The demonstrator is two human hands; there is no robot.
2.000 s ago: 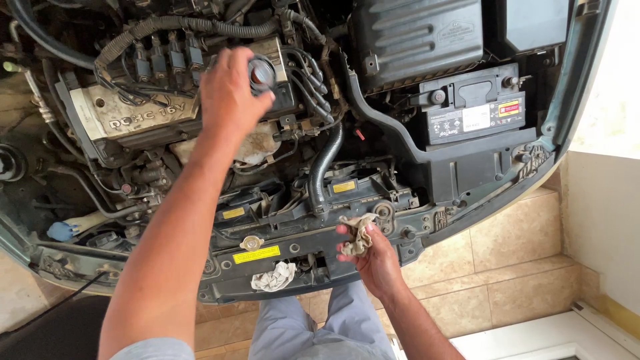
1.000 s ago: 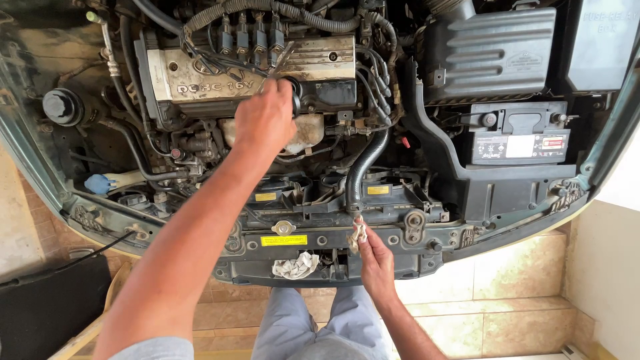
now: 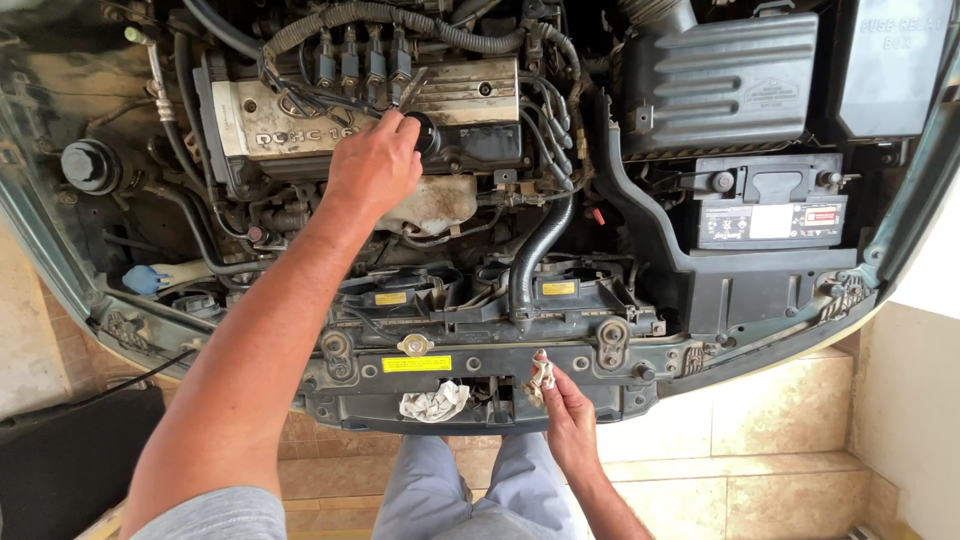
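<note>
My left hand [image 3: 379, 161] reaches over the engine, its fingers bent together over the metal valve cover [image 3: 300, 120], just left of the round black oil filler cap [image 3: 425, 133]. A narrow, flat grey piece [image 3: 412, 88] shows beyond its fingertips; whether the hand grips it is not clear. My right hand [image 3: 566, 412] pinches a small, stained, crumpled rag or paper [image 3: 540, 380] above the front crossmember. Left of that hand lies a crumpled white paper or cloth [image 3: 435, 403]. A metal radiator cap [image 3: 415, 345] rests on the crossmember above the yellow label [image 3: 416, 364].
A ribbed black hose [image 3: 536, 255] runs down to the radiator. At right are the battery [image 3: 769, 217], the air filter housing [image 3: 724, 82] and the fuse box [image 3: 889, 67]. Ignition cables [image 3: 551, 127] curve beside the cover. A blue reservoir cap [image 3: 142, 280] is at left.
My left hand has moved from the oil filler cap to the valve cover just left of it. My right hand still holds the crumpled piece. The view has shifted.
</note>
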